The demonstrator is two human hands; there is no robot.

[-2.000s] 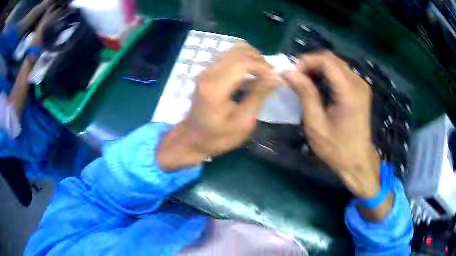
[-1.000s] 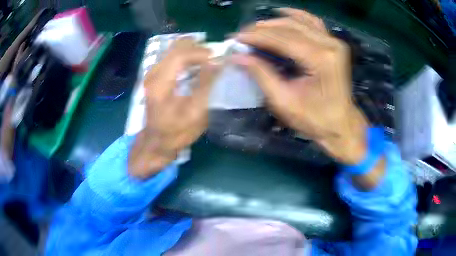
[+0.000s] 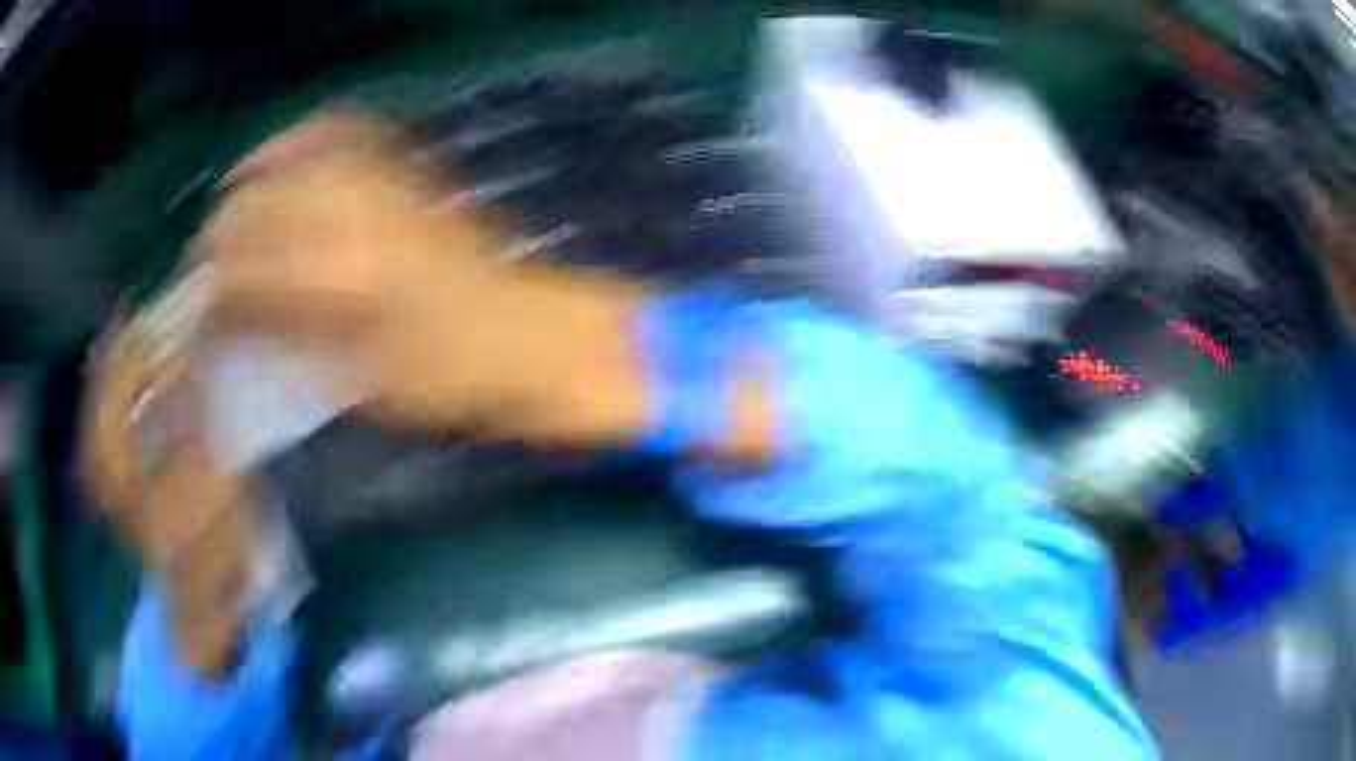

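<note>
The view is heavily blurred. My left hand [image 3: 171, 461] is at the far left, its fingers bent upward. My right hand [image 3: 342, 268] reaches across from the right, its fingers close to those of my left hand. A plain white sheet [image 3: 275, 399] shows between and below the hands. Blur and the fingers hide what either hand grips. The tray of dark modules [image 3: 595, 171], smeared with pale streaks, lies behind and beside my right forearm.
A white box [image 3: 952, 171] stands right of the tray. Red lit marks [image 3: 1101, 369] show on a dark device right of it. A blue object [image 3: 1227, 580] is at the lower right. The glossy green bench edge [image 3: 640, 617] runs in front of my lap.
The view has swung right, so hands and tray appear further left and more of the white box shows. The green tray and neighbouring person's arms are out of view. The hands stay close together.
</note>
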